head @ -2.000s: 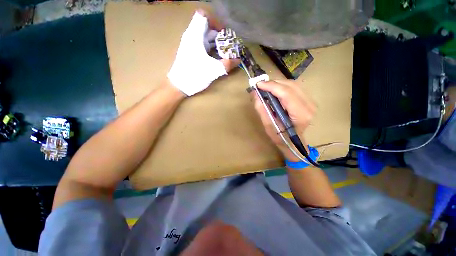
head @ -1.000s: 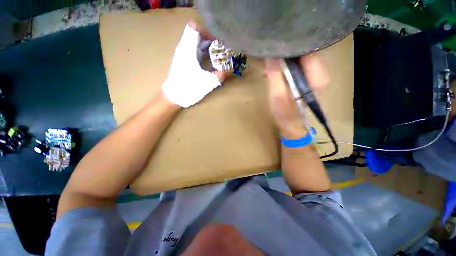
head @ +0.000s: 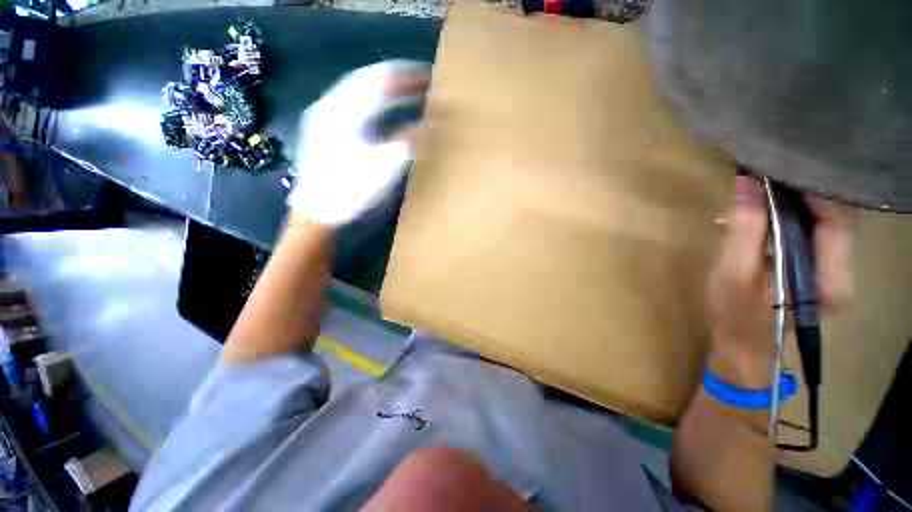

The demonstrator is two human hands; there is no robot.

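Note:
My left hand (head: pixel 355 150), in a white glove with bare fingertips, is blurred at the left edge of the cardboard sheet (head: pixel 560 200). A dark gap shows between its thumb and fingers; I cannot tell if it holds anything. My right hand (head: pixel 745 270) is bare, with a blue wrist band (head: pixel 745 391), and holds the black soldering iron (head: pixel 797 270) over the right part of the cardboard. A thin whitish tube runs along the iron. The iron's tip is hidden under the grey hood (head: pixel 800 90). No circuit board assembly is visible at either hand.
Piled circuit board assemblies (head: pixel 215 105) lie on the dark green bench (head: pixel 340 45) left of my gloved hand. The hood covers the upper right. A black box stands at the far upper left. A grey surface (head: pixel 110 300) lies beyond the bench at lower left.
The view has turned left, bringing the pile into sight. My left hand has moved off the cardboard's middle to its left edge; the assembly it held is no longer visible. My right hand still holds the iron.

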